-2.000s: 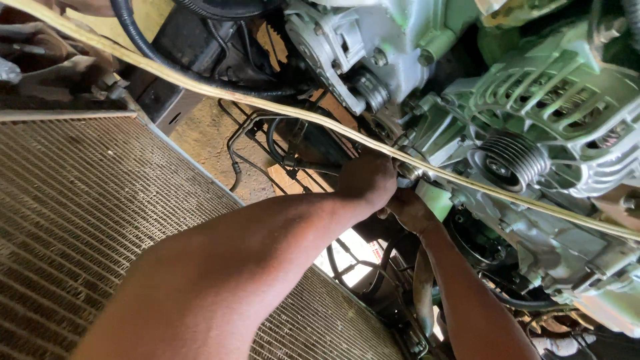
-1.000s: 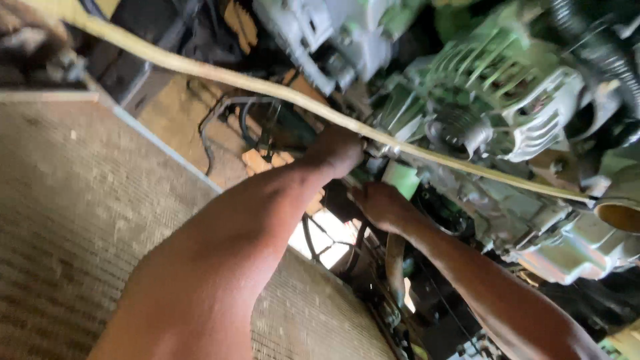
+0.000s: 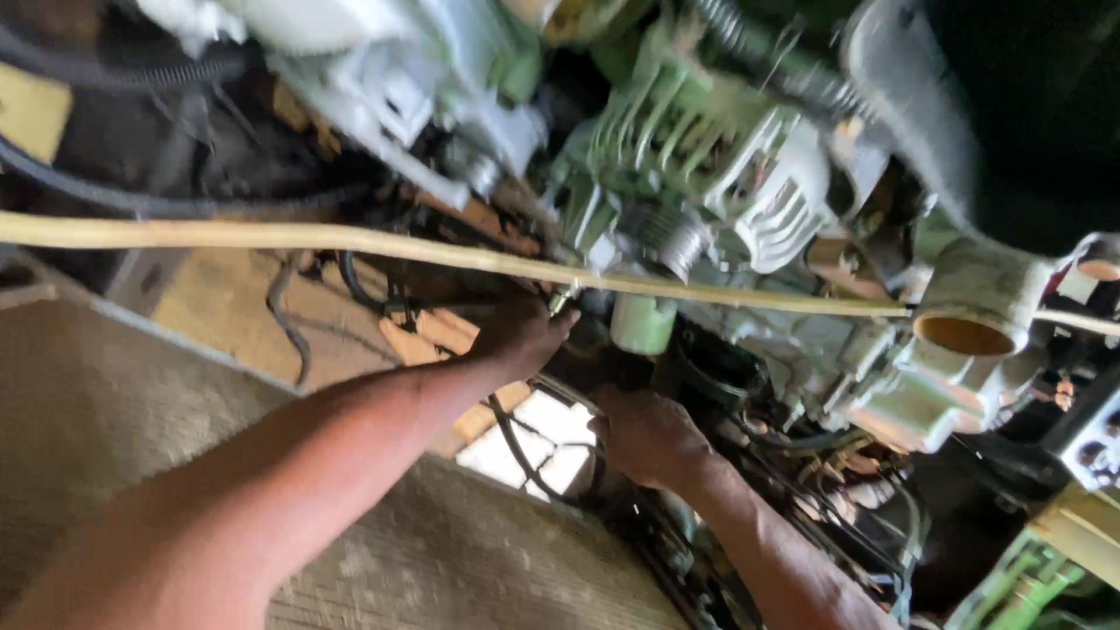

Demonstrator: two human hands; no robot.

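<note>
My left hand (image 3: pixel 525 337) reaches in below the pale cable (image 3: pixel 385 245), its fingertips at a small shiny metal fitting (image 3: pixel 564 297). Whether the fingers grip that fitting is too blurred to tell. Lower and to the right, my right hand (image 3: pixel 652 437) is curled, back up, beneath the pale green cylinder (image 3: pixel 643 322); what its fingers hold or touch is hidden. Above both hands sits the alternator (image 3: pixel 709 157) with its grooved pulley (image 3: pixel 669 241), part of an engine.
A radiator core (image 3: pixel 420 560) fills the lower left under my left arm. An open metal pipe neck (image 3: pixel 976 306) stands at the right. Black hoses (image 3: pixel 175 197) run at the upper left, and several wires (image 3: pixel 875 534) hang near my right forearm.
My hands were together at one spot; now my right hand is apart from my left, lower and to the right. The view has shifted, showing more of the engine's right side.
</note>
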